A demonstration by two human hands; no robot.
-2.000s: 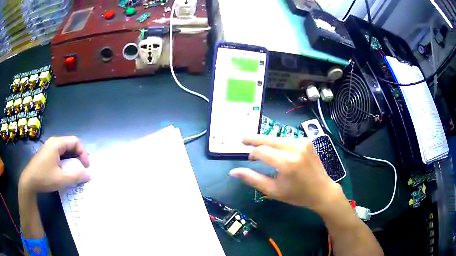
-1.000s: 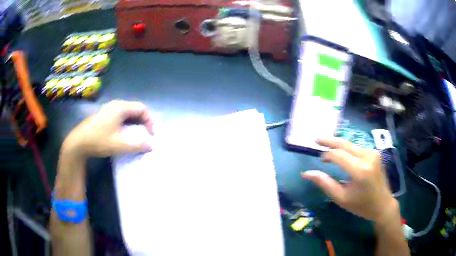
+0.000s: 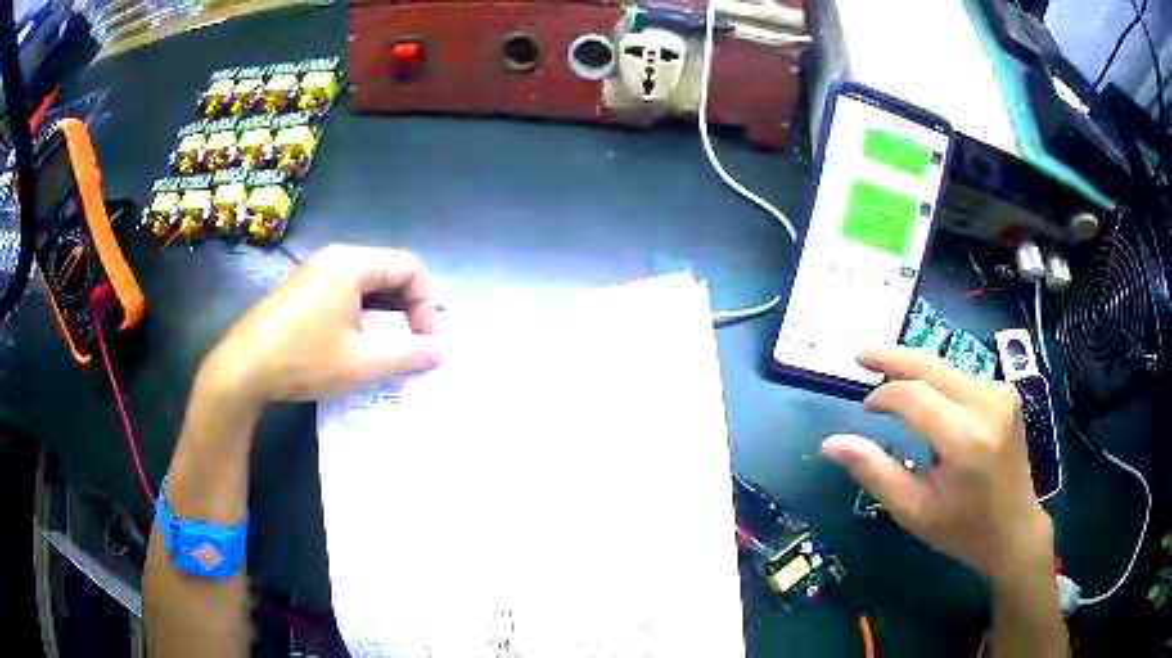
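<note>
A stack of white printed sheets (image 3: 540, 476) lies in front of me, its top left corner under my left hand. My left hand (image 3: 341, 328) holds that corner, thumb and fingers curled together; a blue band is on the wrist. A smartphone (image 3: 855, 244) with green chat bubbles and an on-screen keyboard sits upper right of the sheets. My right hand (image 3: 958, 450) has its fingers spread and holds nothing; one fingertip is at the phone's lower edge of the screen.
Rows of small yellow boards (image 3: 244, 148) and an orange multimeter (image 3: 90, 244) are at left. A dark red test box (image 3: 450, 64) stands at the back. A small circuit board (image 3: 790, 566) lies right of the sheets. A fan (image 3: 1108, 309) and a dotted handheld (image 3: 1032, 424) are at right.
The camera view has turned left, so everything sits farther right and the multimeter has come into view. The left hand stays on the sheets' corner and the right hand stays at the phone.
</note>
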